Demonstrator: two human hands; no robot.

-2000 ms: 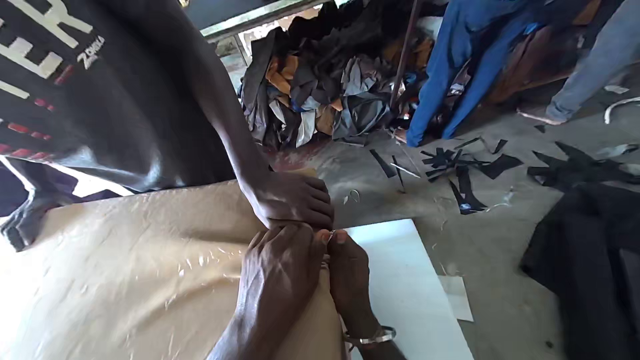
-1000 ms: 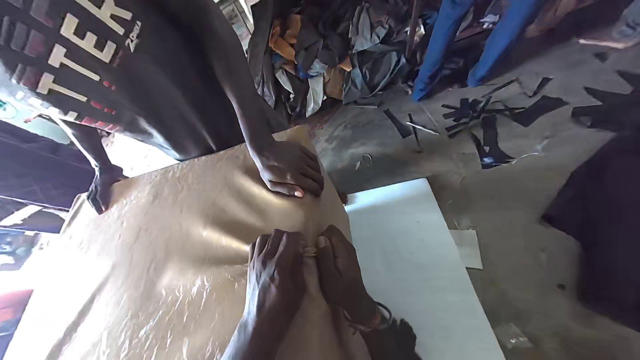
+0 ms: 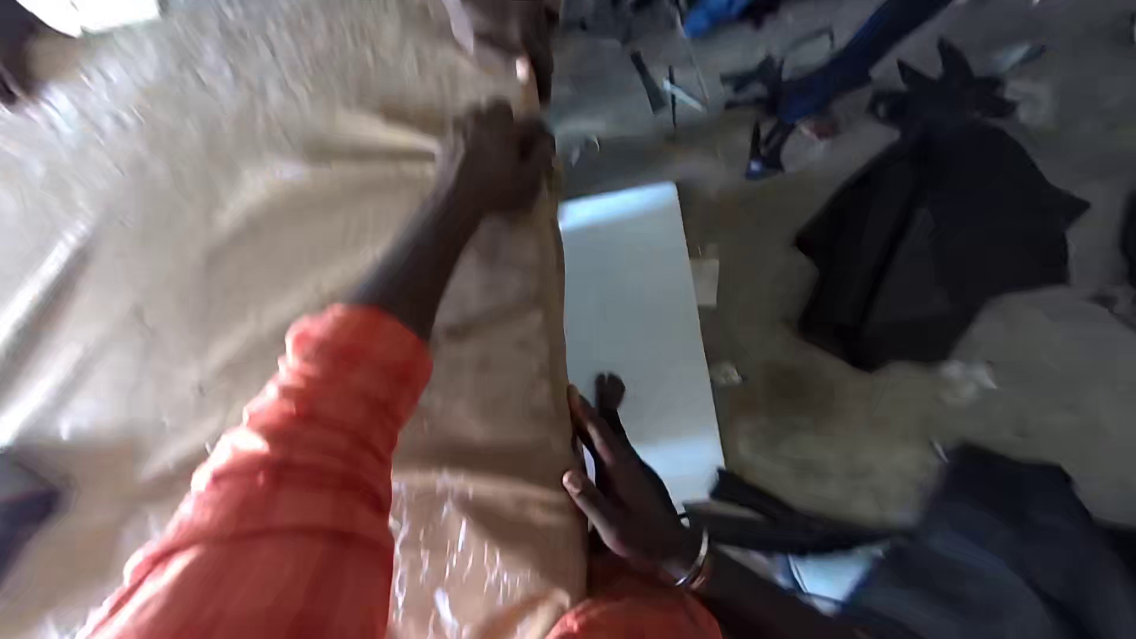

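A large tan sheet, shiny and creased [image 3: 479, 382], which could be leather or plastic, covers the surface at the left and centre. My left hand [image 3: 501, 160] is closed on the sheet near its right edge, pulling folds into it. Lower down, my right hand [image 3: 621, 488], with a metal bracelet at the wrist, lies against the same edge with its fingers spread. Another person's hand [image 3: 510, 40] rests on the sheet just above my left hand, partly cut off by the frame. The picture is blurred.
Beyond the sheet's right edge, a white board or sheet [image 3: 635, 311] lies low down. Dark cloth pieces [image 3: 941, 231] and narrow scraps are scattered over the floor [image 3: 781, 408]. More dark fabric [image 3: 1003, 550] is at the lower right. A person's leg in blue [image 3: 852, 62] stands at the top right.
My hands were close together at the sheet's edge; now they are well apart, the right one off the fold with its fingers spread. The view has shifted strongly.
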